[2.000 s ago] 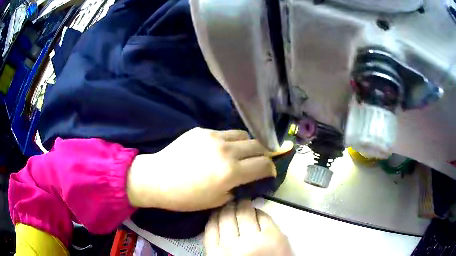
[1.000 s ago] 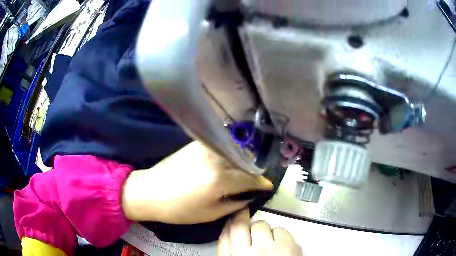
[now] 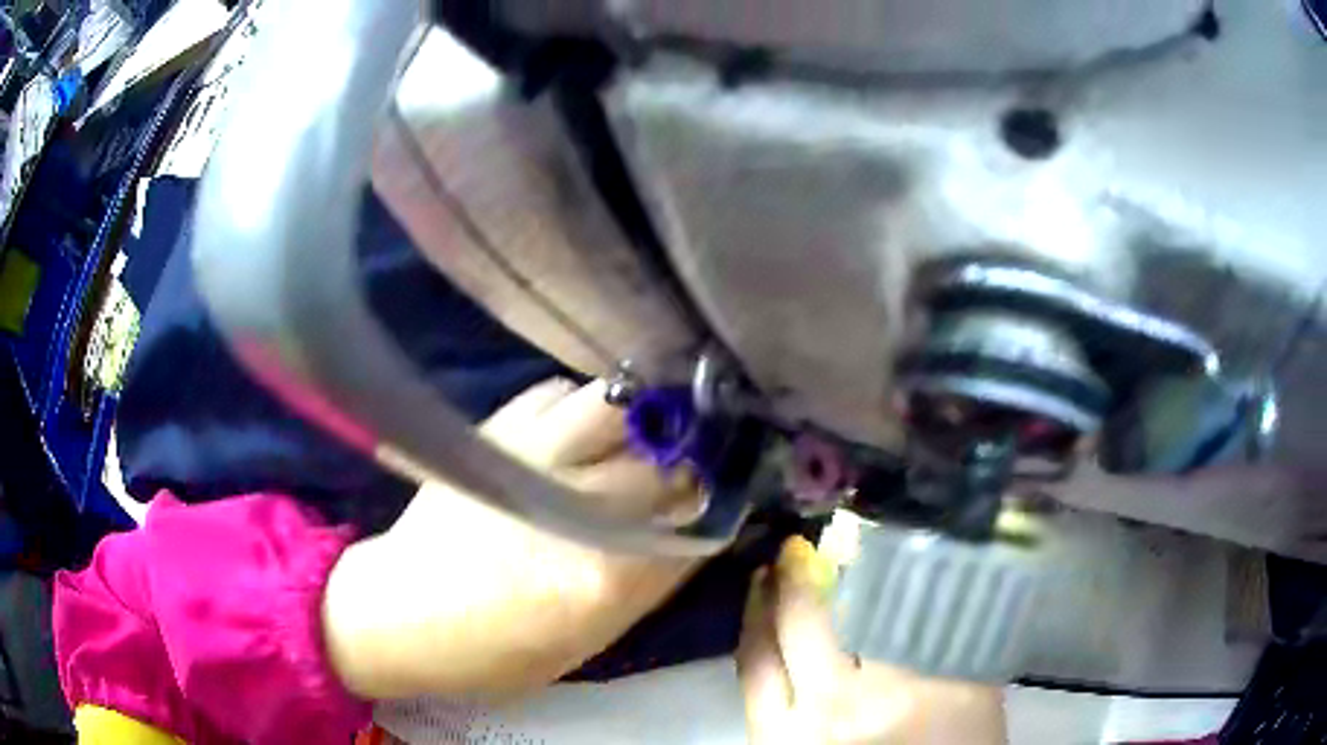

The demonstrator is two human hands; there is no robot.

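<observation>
Dark navy cloth (image 3: 204, 393) lies at the left and runs under the sewing machine head (image 3: 786, 218), which fills the upper right. My left hand (image 3: 539, 546), in a pink sleeve, lies on the cloth left of the needle area. Its fingers are partly hidden behind the curved guard, so their grip is unclear. My right hand (image 3: 851, 684) is at the bottom centre, its fingertips at the cloth edge, partly behind the ribbed tension knob (image 3: 939, 597). A purple toothed part (image 3: 662, 425) and a pink roller (image 3: 819, 469) show near the needle area. The needle is hidden.
The white table edge (image 3: 539, 716) shows along the bottom. A blue crate (image 3: 51, 328) and papers stand at the left. The machine head and its curved guard (image 3: 284, 218) hang close over both hands. Dark material (image 3: 1288, 662) lies at the lower right.
The machine head looks larger and covers more of the cloth and my left hand. My right hand has moved right and up, close to the needle area. The purple part has come into view.
</observation>
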